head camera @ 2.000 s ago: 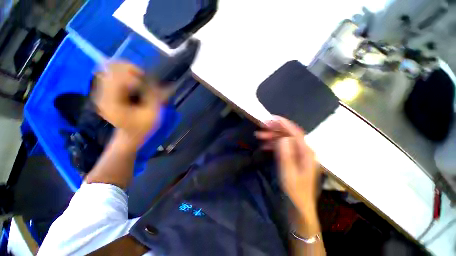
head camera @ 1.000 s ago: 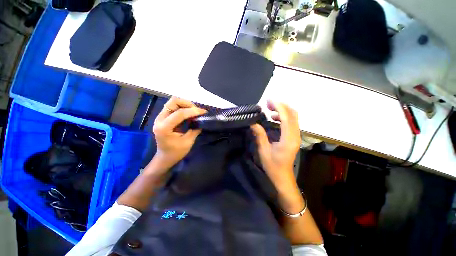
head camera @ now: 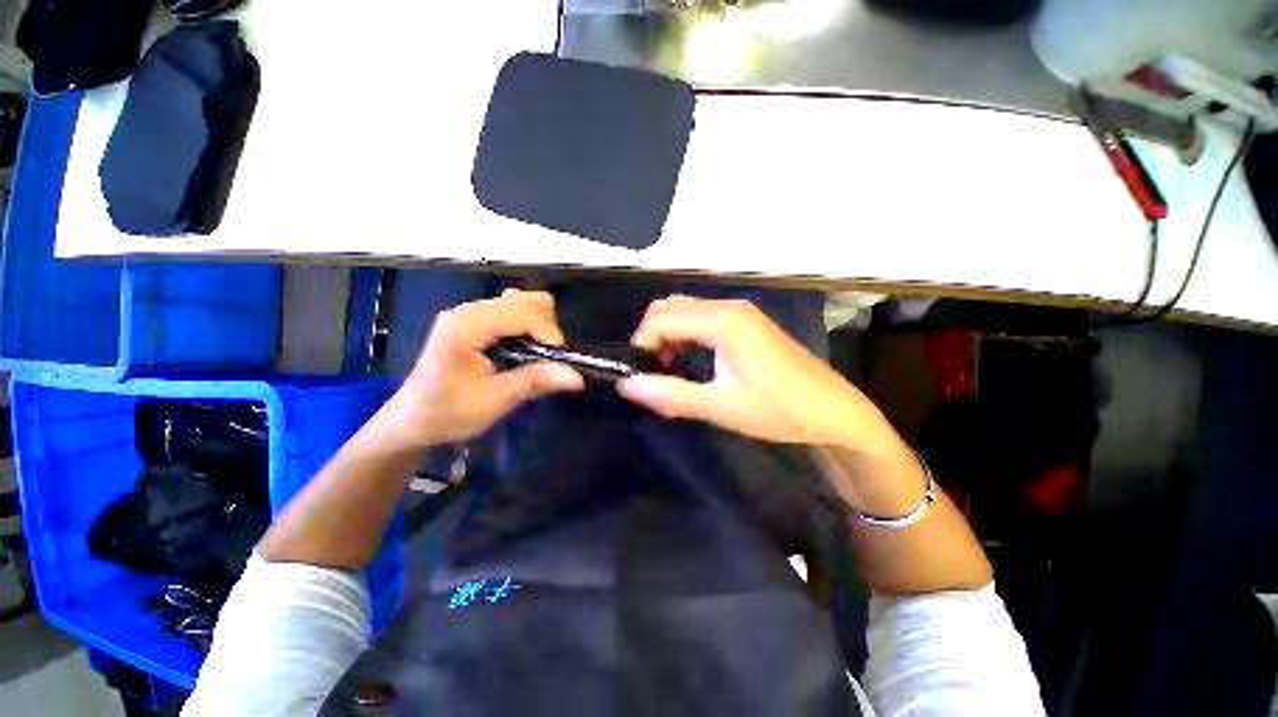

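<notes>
My left hand (head camera: 484,367) and my right hand (head camera: 729,367) hold a small black pouch body (head camera: 596,364) between fingers and thumbs, above my lap and just below the table's front edge. A pale strip shows along its upper rim. The rest of it blends into my dark apron. A flat black rounded panel (head camera: 585,150) lies on the white table in front of my hands, and neither hand touches it.
A black panel stack (head camera: 182,129) sits on the table's left, with darker pieces behind it. Blue crates (head camera: 278,462) stand at lower left, one holding black pieces. Red-handled snips (head camera: 1135,175) lie at right. The machine bed (head camera: 841,63) is at the top.
My left hand has come from over the blue crate to the front of my lap. Both hands hold the pouch body, now turned so its ribbed rim shows less. The view has shifted.
</notes>
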